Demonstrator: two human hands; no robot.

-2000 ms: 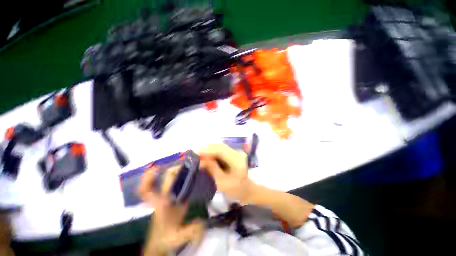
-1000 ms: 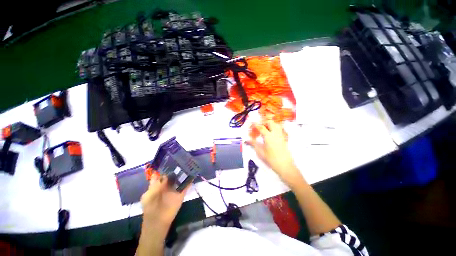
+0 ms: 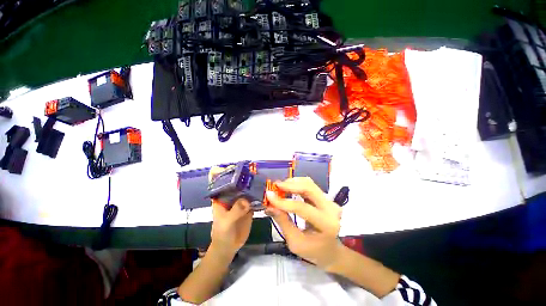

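My left hand (image 3: 232, 225) holds a dark grey controller unit (image 3: 234, 181), tilted, above the white bench near its front edge. My right hand (image 3: 311, 220) pinches an orange mounting clip (image 3: 274, 190) at the right side of that unit. Whether the clip is seated on the housing cannot be told. Three more grey units lie in a row behind and beside my hands: one at the left (image 3: 198, 189), one partly hidden behind the hands, one at the right (image 3: 312, 170).
A large stack of black units (image 3: 239, 60) with cables stands at the back. An orange clip pile (image 3: 377, 98) and white label sheets (image 3: 446, 113) lie right of it. Finished units (image 3: 121, 147) are at the left, a black rack (image 3: 527, 89) at far right.
My right hand has come from the orange pile to the held unit, now with a clip in its fingers. My left hand has turned the unit. The camera view has shifted left.
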